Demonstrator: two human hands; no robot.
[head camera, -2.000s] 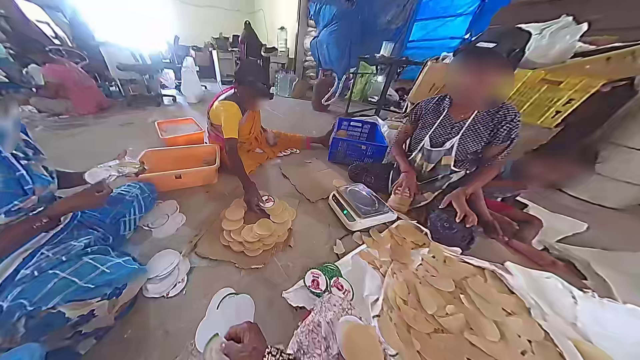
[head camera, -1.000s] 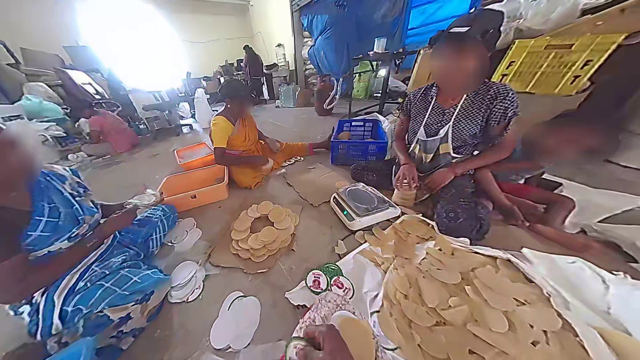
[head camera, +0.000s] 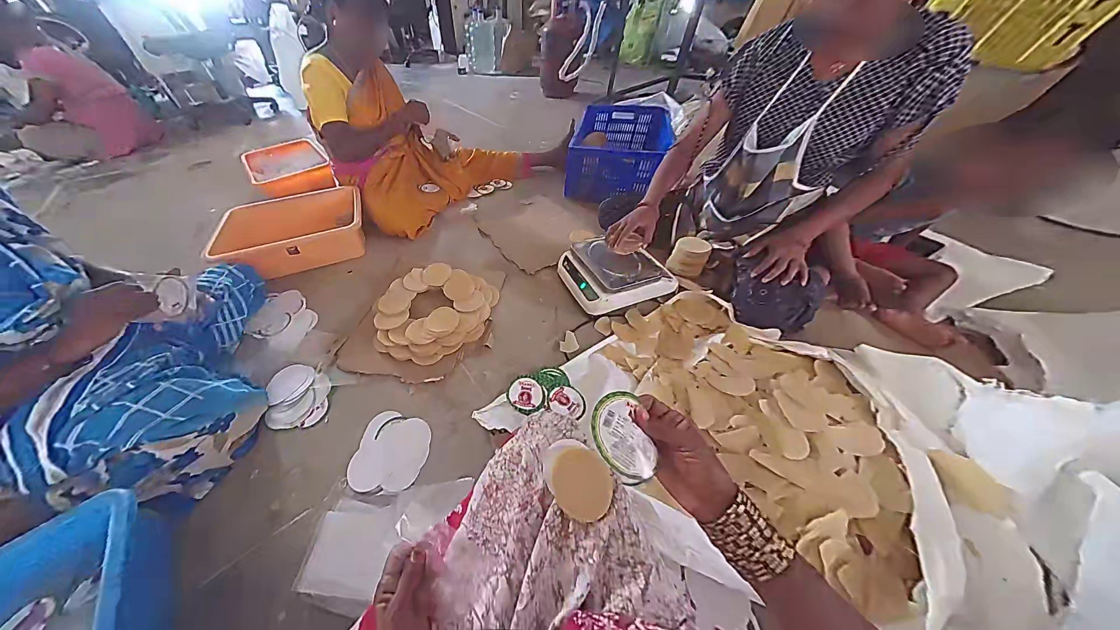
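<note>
My right hand (head camera: 687, 455) holds up a round printed label with a green rim (head camera: 624, 437) by its right edge. Just left of it, a tan disc (head camera: 581, 484) lies over a paler one on the patterned cloth (head camera: 525, 516) across my lap. Low in the view, my left hand (head camera: 404, 582) is partly cut off beside the cloth; whether it holds anything cannot be told. Clear plastic sheets (head camera: 350, 547) lie left of it. Several printed round labels (head camera: 527, 395) rest beyond my knee. White oval sheets (head camera: 389, 453) lie on the floor.
Loose tan discs (head camera: 787, 420) fill a white sheet at right. A digital scale (head camera: 617, 276) stands beside a person's hand (head camera: 634, 229). Tan discs form a ring (head camera: 433, 313) on cardboard. Orange tubs (head camera: 284, 229), a blue crate (head camera: 617, 153) and a blue tub (head camera: 66, 560) stand around. Other people sit nearby.
My right hand has risen from the lap with the green-rimmed label in it. My left hand now shows at the bottom. The person in orange has drawn a hand back from the disc ring. The view has tilted down.
</note>
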